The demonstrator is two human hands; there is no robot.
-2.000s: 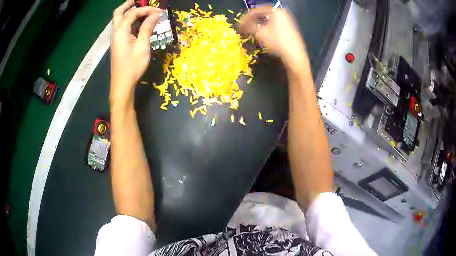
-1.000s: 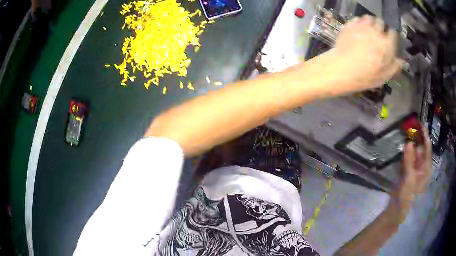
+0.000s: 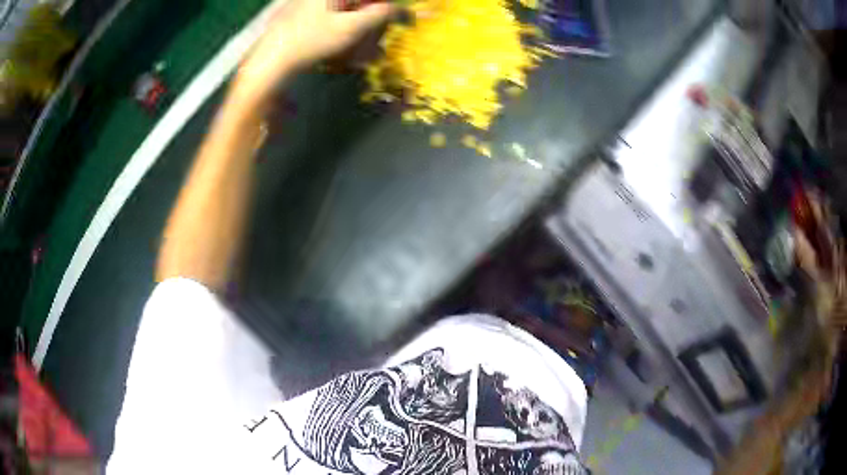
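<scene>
The frame is blurred. My left hand [image 3: 316, 30] is at the top, left of the heap of yellow strips [image 3: 455, 57]; a dark shape shows at its fingers, but what it is cannot be told. My right hand [image 3: 822, 269] is at the far right edge, blurred, at the top of the press machine [image 3: 631, 250]. A device unit with a red end [image 3: 801, 211] shows right by my right fingers; whether they grip it is unclear.
The green conveyor belt [image 3: 102, 148] with its white edge curves along the left, with a small unit [image 3: 149, 90] on it. A smartphone [image 3: 574, 26] lies right of the heap. The control screen [image 3: 723, 373] is on the machine front. A red area [image 3: 54, 417] is at lower left.
My left hand has moved from over the machine back to the bench beside the yellow heap. My right hand has moved up from near the control screen to the machine's right side. The view has shifted.
</scene>
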